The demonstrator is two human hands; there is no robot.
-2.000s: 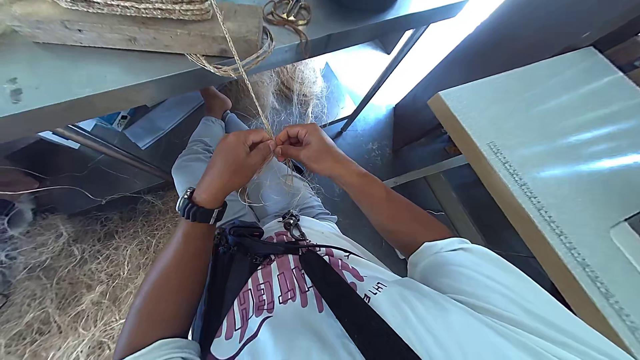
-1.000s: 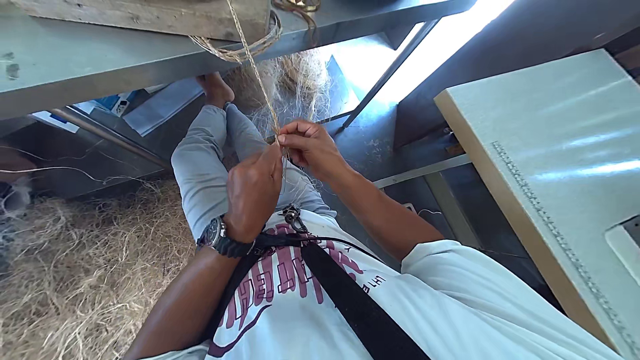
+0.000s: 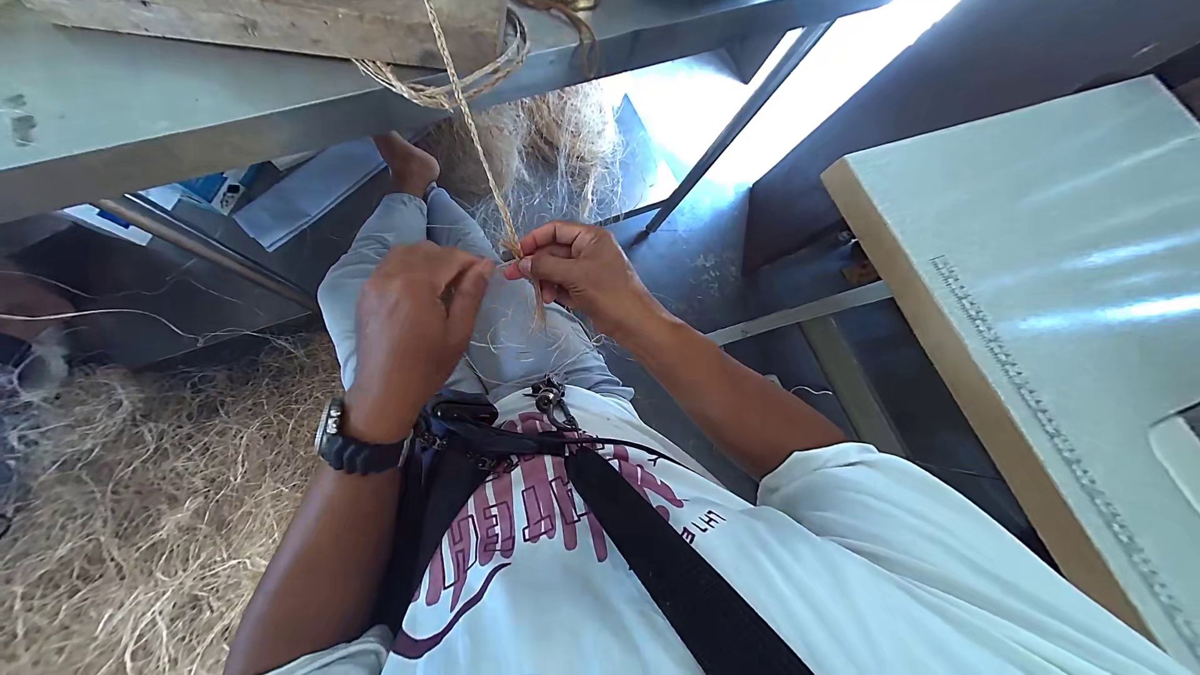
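Note:
A thin braided cord of natural fibre runs down from the table's edge to my hands over my lap. My right hand pinches the cord near its lower end, where loose fibres hang below the fingers. Just left of it, my left hand, with a watch on the wrist, has thumb and forefinger closed together, and a fine strand seems to run from them to the cord. Coiled cord hangs over the table edge beside a wooden block.
A grey table crosses the top left. A heap of loose fibre covers the floor at left, with more fibre beyond my foot. A pale board-topped table stands at right, and a metal leg rises ahead.
My left hand has moved away from the cord to the left, having been at the cord a second ago. My right hand stays at the cord's lower end.

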